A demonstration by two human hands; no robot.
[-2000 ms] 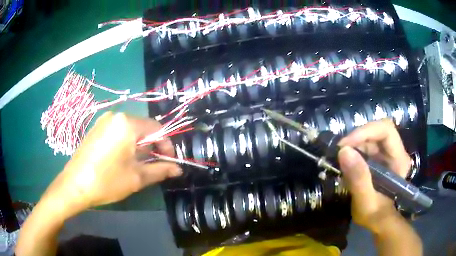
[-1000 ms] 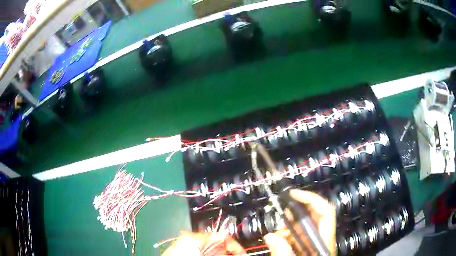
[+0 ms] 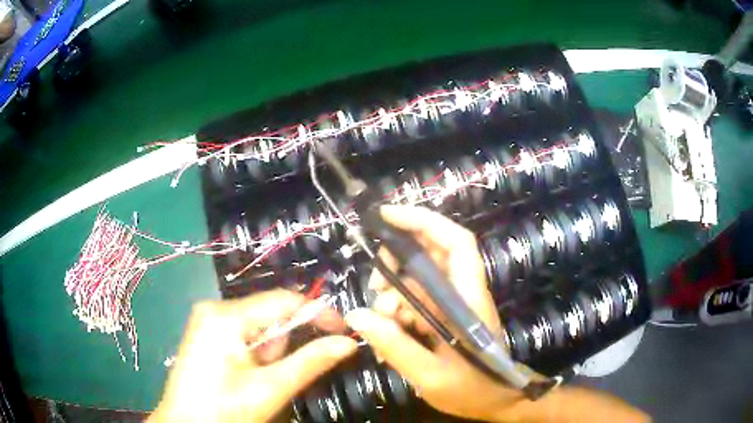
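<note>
The soldering iron (image 3: 438, 289) lies in my right hand (image 3: 438, 322), its tip pointing up and left over the black tray (image 3: 396, 169) between the top two rows. A thin bent silver tube runs beside its barrel. My left hand (image 3: 256, 355) pinches several red and white lead wires (image 3: 289, 324) over the tray's lower left part. The fingertips of both hands are close together; whether they touch the same wire is unclear. Small round black-and-silver components (image 3: 520, 240) stand in rows in the tray. Red and white wires lie along the top two rows.
A red-white wire bundle (image 3: 106, 273) lies on the green surface (image 3: 49, 347) left of the tray. A white-grey feeder (image 3: 673, 165) with a solder reel (image 3: 687, 89) stands at the right, beside a flat black square (image 3: 629, 169). A white strip (image 3: 99, 194) crosses behind the tray.
Since two seconds ago, my right hand and the iron have moved left over the tray, and the hands have come together. The view swung up and partly back; my left hand still holds wires.
</note>
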